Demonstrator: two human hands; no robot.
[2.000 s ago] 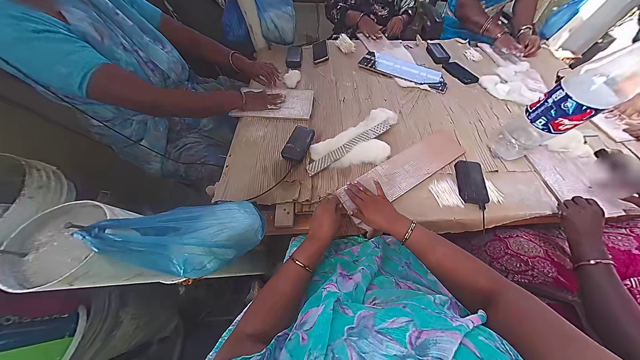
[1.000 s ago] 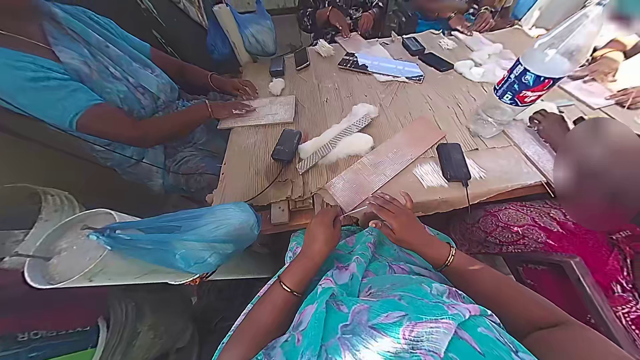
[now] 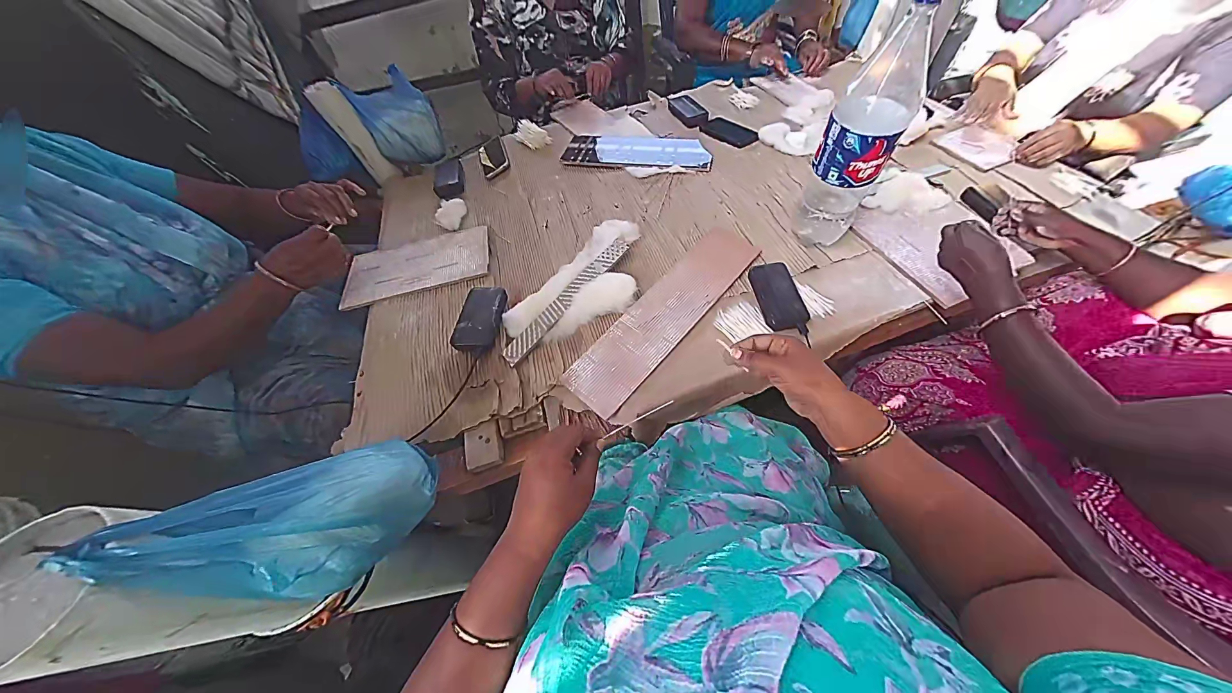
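A thin cotton wick (image 3: 639,421) is pinched in my left hand (image 3: 556,481), beside the near end of a pinkish ridged board (image 3: 664,322). My right hand (image 3: 791,377) is raised at the table edge, with thumb and finger together on a small white tip, perhaps another wick. Just beyond it, a bundle of white wicks (image 3: 741,320) lies partly under a black box-like device (image 3: 779,296). Left of the board, white cotton wool (image 3: 597,303) lies on both sides of a patterned strip (image 3: 568,300).
Co-workers sit around the cardboard-covered table (image 3: 520,207). A plastic bottle (image 3: 855,154) stands toward the right. A second dark device (image 3: 478,320) has a cable over the near edge. At lower left, a blue plastic bag (image 3: 279,520) lies over a white bucket (image 3: 48,577).
My hands have come off the ridged board and moved apart; a thin wick now shows at my left hand. The co-worker at left has lifted both hands from their board.
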